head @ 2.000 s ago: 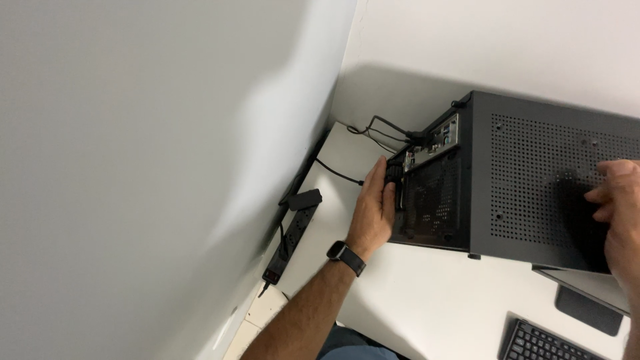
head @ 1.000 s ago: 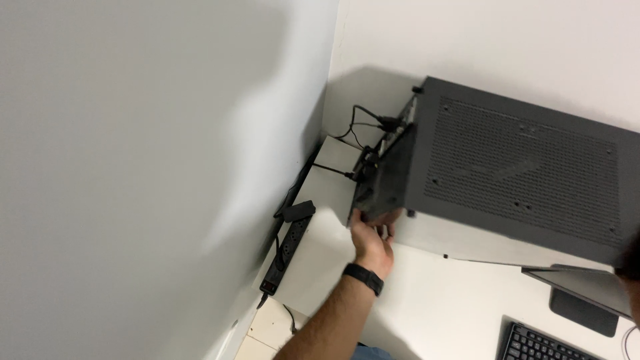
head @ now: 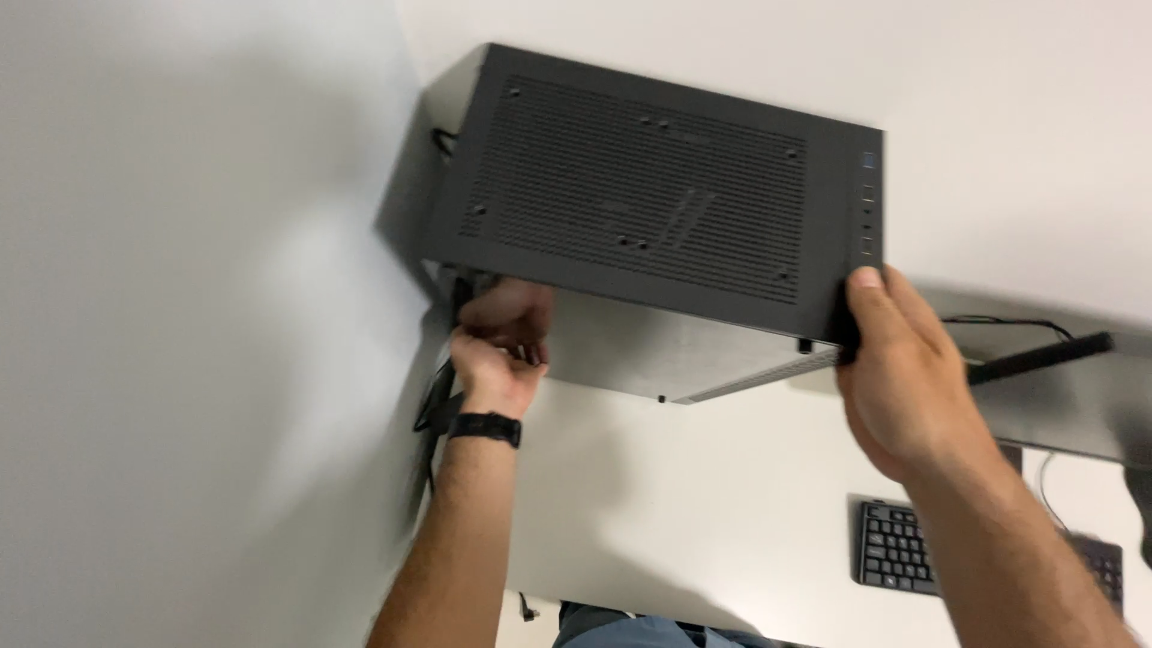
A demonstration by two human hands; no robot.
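A black desktop computer case with a perforated top panel and a row of front ports stands on the white desk. My right hand grips its front corner near the ports, thumb on top. At the rear lower corner is my left hand, with a black watch band on the wrist; its fingers are partly curled against the glossy side panel, which reflects them. Whether the left fingers hold the case edge is unclear. Black cables show behind the case, whose rear face is hidden.
A grey wall rises close along the left. Below my right forearm lies a black keyboard, partly covered by it. A monitor stands at the right, with a thin cable behind. A cable plug shows near the desk's lower edge.
The case has turned, so its rear ports no longer show and its front ports do. My right hand, on the top panel two seconds ago, now grips the front corner.
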